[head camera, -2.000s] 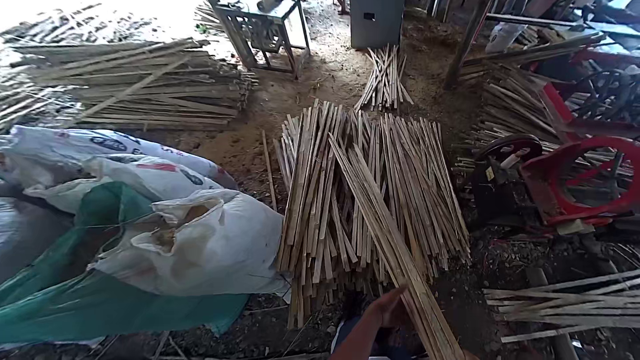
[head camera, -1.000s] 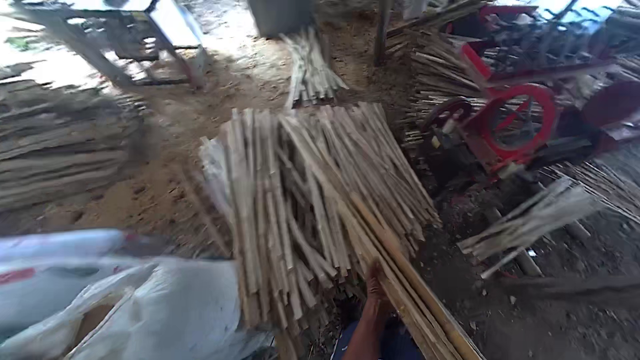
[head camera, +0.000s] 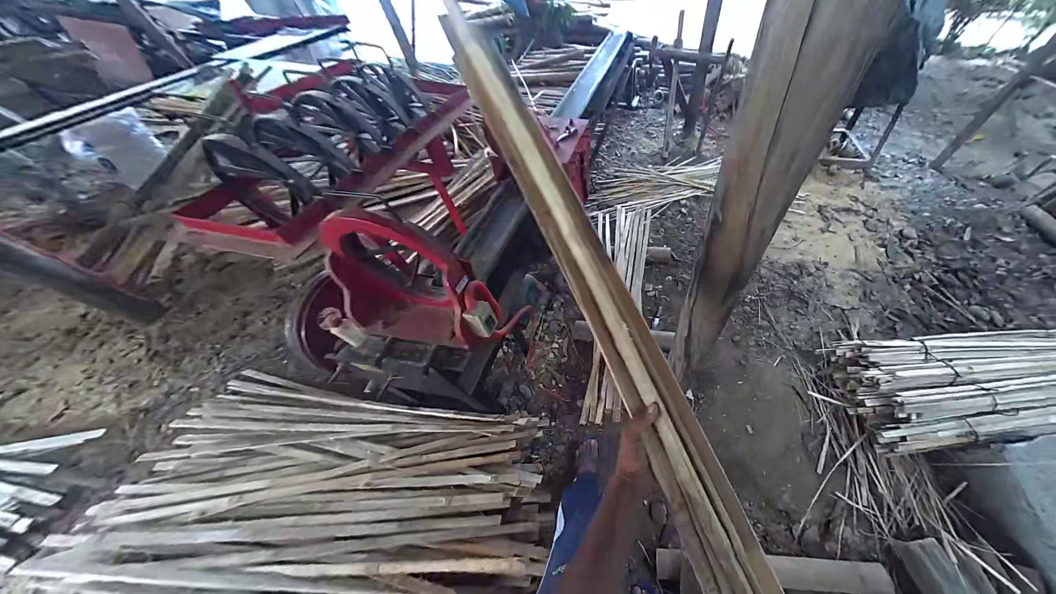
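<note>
My left hand (head camera: 637, 439) is closed around a bundle of long, flat bamboo strips (head camera: 601, 297) just right of the middle. The bundle slants from the top middle down to the bottom right, and its lower end leaves the view. My right hand is out of view. Below and left of my left hand lies a wide pile of loose strips (head camera: 330, 503) on the ground. Beyond it stands a red machine with a wheel (head camera: 396, 280). A narrow row of pale strips (head camera: 623, 272) lies behind the held bundle.
A wooden post (head camera: 759, 165) leans right of the held bundle. Tied bundles of strips (head camera: 957, 388) lie at the right, with thin scraps (head camera: 891, 495) below them. A round wooden log (head camera: 813, 575) lies at the bottom edge. One bare foot (head camera: 587, 455) is near my hand.
The view has swung far to the right, from the big strip pile and white sacks to the red machine and post. The strips remain in my left hand.
</note>
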